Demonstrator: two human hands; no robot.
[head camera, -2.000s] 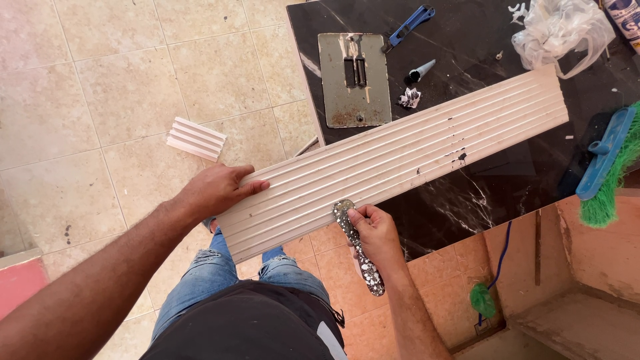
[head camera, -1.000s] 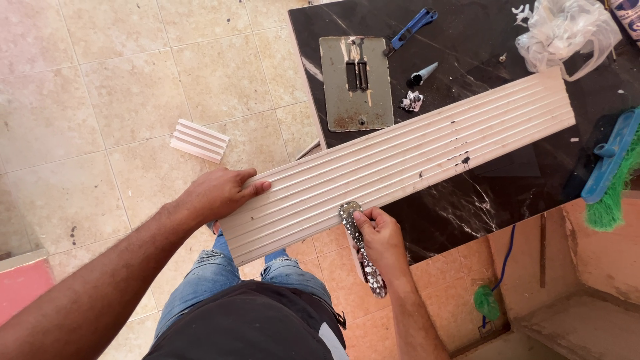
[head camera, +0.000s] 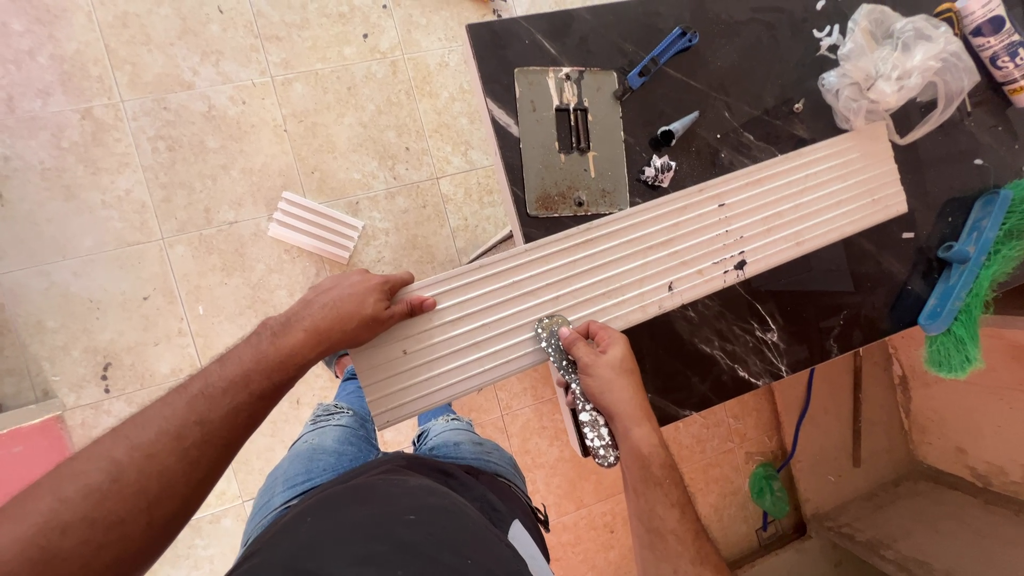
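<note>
A long white ribbed panel (head camera: 640, 240) with dark specks lies slantwise, its right part over a black marble-patterned table and its left end jutting past the edge toward me. My left hand (head camera: 360, 308) grips the panel's upper edge near that left end, thumb on top. My right hand (head camera: 604, 368) is at the lower edge, closed on a paint-speckled tool handle (head camera: 596, 428). The handle's rounded tip rests over the ribs. A pale strip shows below the panel beside the handle; what kind of tool it is I cannot tell.
On the table (head camera: 744, 72) are a metal plate (head camera: 572, 184) with two slots, a blue utility knife (head camera: 656, 60), a nozzle (head camera: 680, 128), a plastic bag (head camera: 896, 68) and a tube (head camera: 992, 40). A blue broom head (head camera: 964, 264) with green bristles overhangs the right edge. A short ribbed offcut (head camera: 316, 226) lies on the floor.
</note>
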